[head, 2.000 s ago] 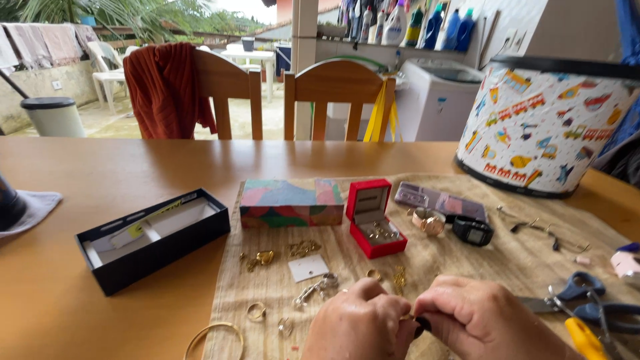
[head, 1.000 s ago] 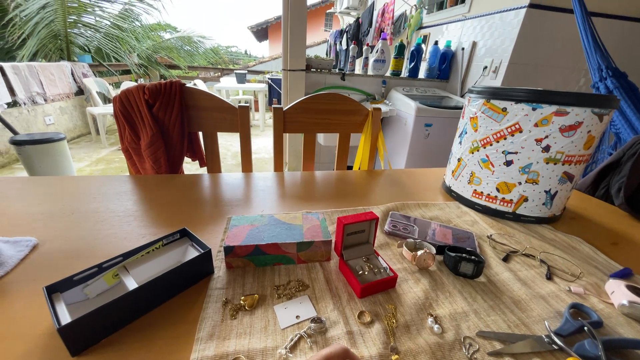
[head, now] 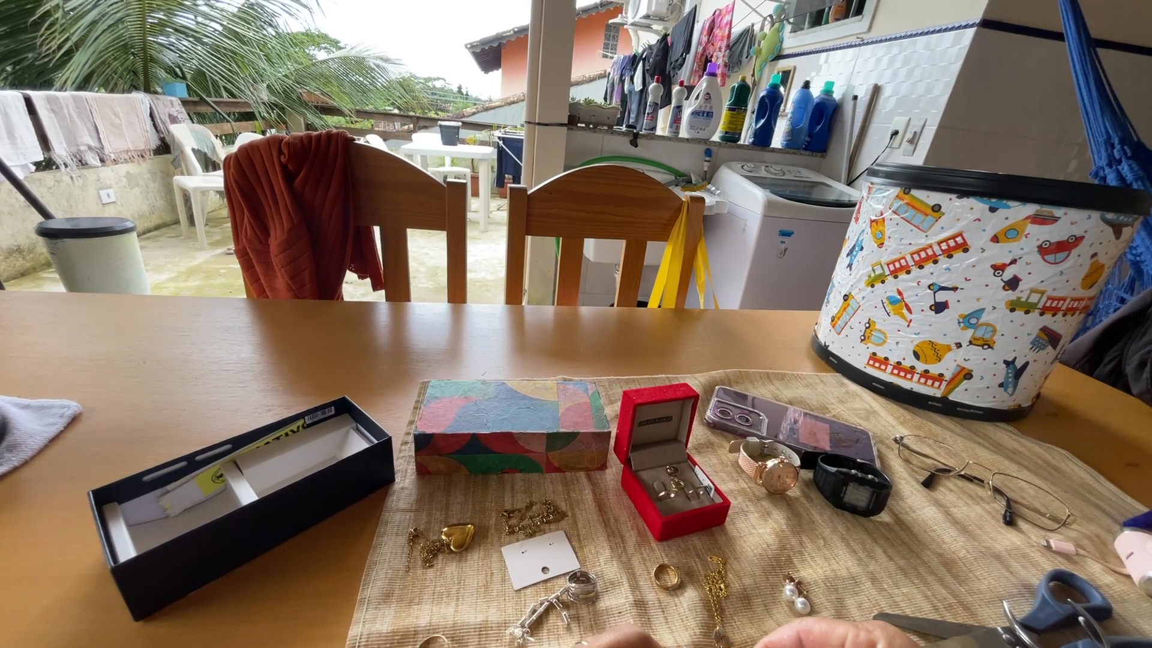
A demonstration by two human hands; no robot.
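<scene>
Only the top edges of my left hand [head: 623, 637] and my right hand [head: 832, 634] show at the bottom of the head view; their fingertips and anything in them are hidden. Just above lie a gold ring [head: 666, 577], a gold chain [head: 715, 594] and pearl earrings [head: 796, 596]. Silver jewelry [head: 553, 607] lies left of my left hand, below a white earring card [head: 540, 559]. A gold heart locket [head: 457, 537] and another gold chain [head: 533, 517] are farther left. The open red jewelry box [head: 675, 513] holds several small pieces. Scissors [head: 1066, 598] lie right of my right hand.
A dark open box [head: 247, 540] stands at left on the wooden table [head: 225, 337]. On the woven mat [head: 765, 540] are a patterned box [head: 511, 450], a phone [head: 792, 427], a rose-gold watch [head: 776, 472], a black digital watch [head: 850, 486] and eyeglasses [head: 976, 477]. A drum-shaped container [head: 972, 297] stands at back right.
Two seconds ago both hands were together over the mat's lower middle; now they are mostly below the frame. The view has shifted, and the pearl earrings show where hands were near before.
</scene>
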